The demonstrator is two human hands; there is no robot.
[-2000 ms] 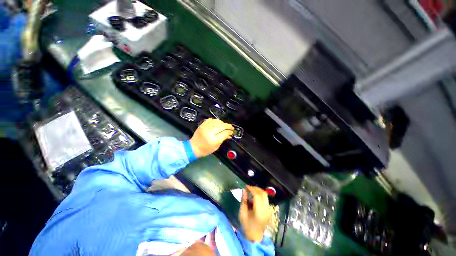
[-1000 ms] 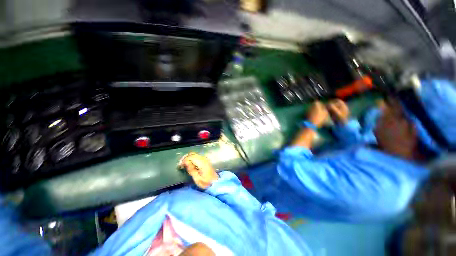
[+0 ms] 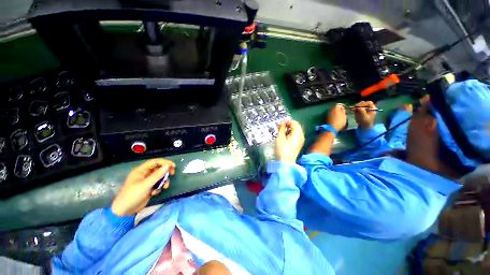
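Note:
My left hand (image 3: 141,187) is over the bench edge in front of the press, its fingers closed on a small dark watch case with a bright rim (image 3: 161,181). My right hand (image 3: 290,140) is at the near right corner of the clear blister tray (image 3: 257,102), thumb and fingers pinched together; whether a small part is between them cannot be told. A white film scrap (image 3: 195,166) lies on the green mat between my hands, below the press buttons.
The black bench press (image 3: 166,118) stands ahead, with two red buttons. A black parts tray (image 3: 52,154) with cases is at the left. A smaller black tray (image 3: 321,86) and an orange-handled tool (image 3: 380,85) are at the right. A neighbour in blue (image 3: 370,193) holds a thin stick close by.
The view has swung right, then steadied. My left hand, earlier at the black parts tray, is now before the press with a case. My right hand has moved from the mat to the blister tray.

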